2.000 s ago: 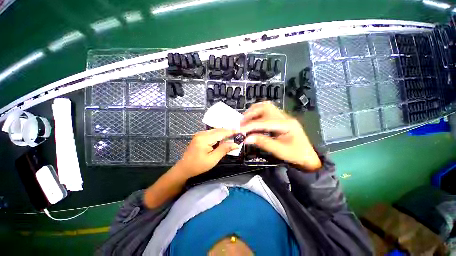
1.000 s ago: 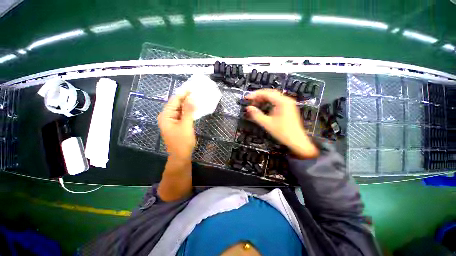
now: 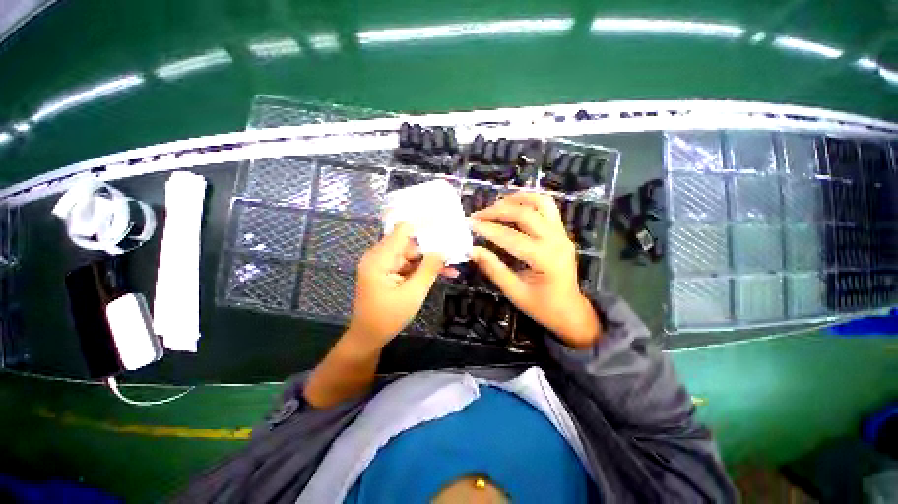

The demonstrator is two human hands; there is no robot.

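A white sheet (image 3: 430, 219) is held in front of me above the near tray. My left hand (image 3: 390, 287) grips its lower left edge between thumb and fingers. My right hand (image 3: 532, 258) has its fingertips at the sheet's right edge; whether it grips the sheet or a small part is hidden. The near clear tray (image 3: 264, 228) lies slightly tilted under both hands. Black parts (image 3: 427, 140) stand in its middle and right pockets; the left pockets hold none.
A loose pile of black parts (image 3: 645, 212) lies between the near tray and the right-hand clear tray (image 3: 750, 236). At left lie a long white strip (image 3: 181, 261), a white roll (image 3: 110, 216), a black flat block (image 3: 89, 317) and a white device (image 3: 134, 332) with a cable.
A second ago my hands were apart, the right one with a black part at its fingertips. They have come together at the sheet. The near tray has turned from its earlier straight position.
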